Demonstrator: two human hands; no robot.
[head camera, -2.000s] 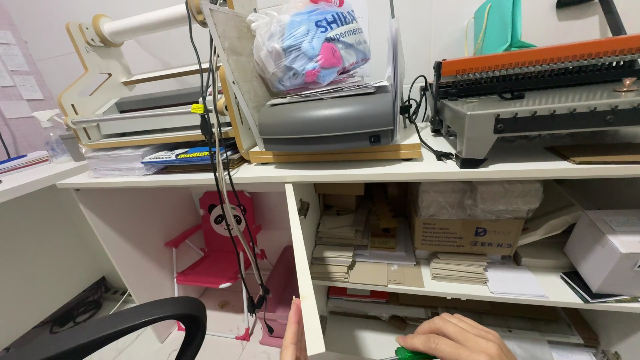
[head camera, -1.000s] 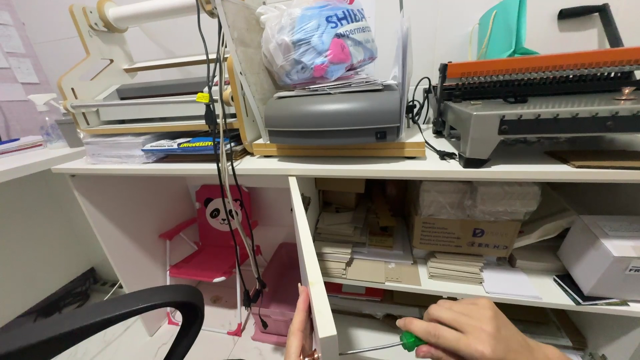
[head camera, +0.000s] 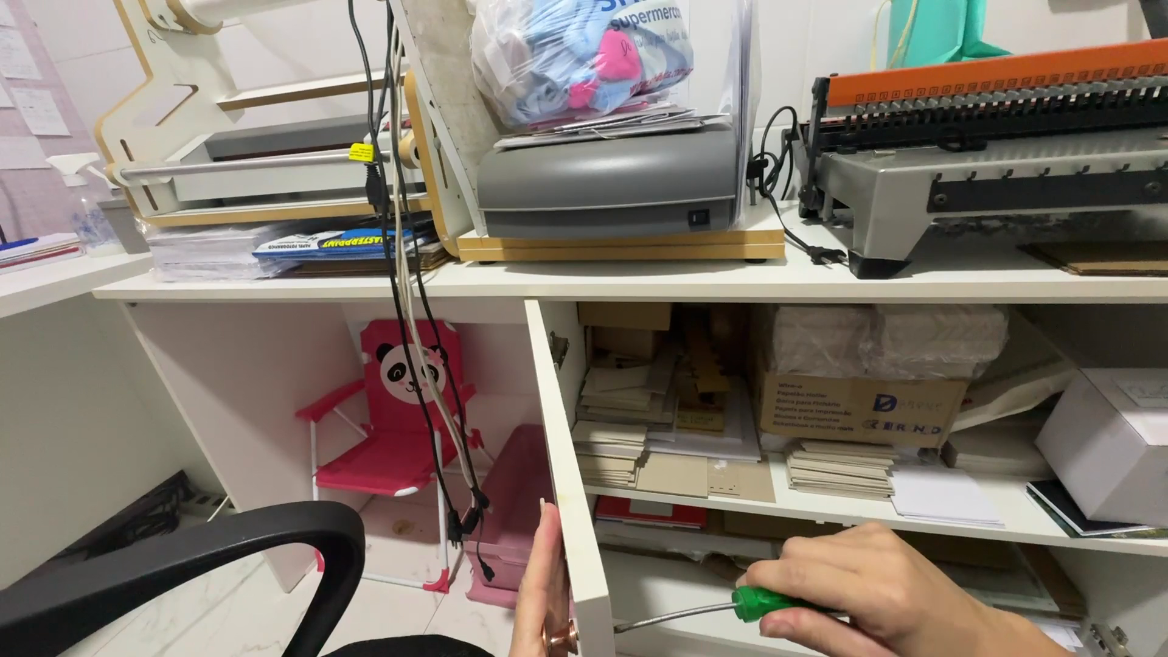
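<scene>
My right hand is closed on the green handle of a screwdriver. The metal shaft points left, and its tip meets the inner face of an opened white cabinet door near the lower part in view. My left hand lies flat along the door's outer face with fingers extended upward, beside a copper-coloured knob. The screw or fitting at the tip is too small to make out. A metal hinge shows higher up on the door's inner side.
A black chair armrest stands at lower left. Cables hang before a pink folding chair and a pink plastic bin. Shelves hold cardboard stacks and boxes. On the countertop sit a grey machine and a binding machine.
The screwdriver's shaft has come into view, with its tip at the door. My left hand remains at the door's outer side.
</scene>
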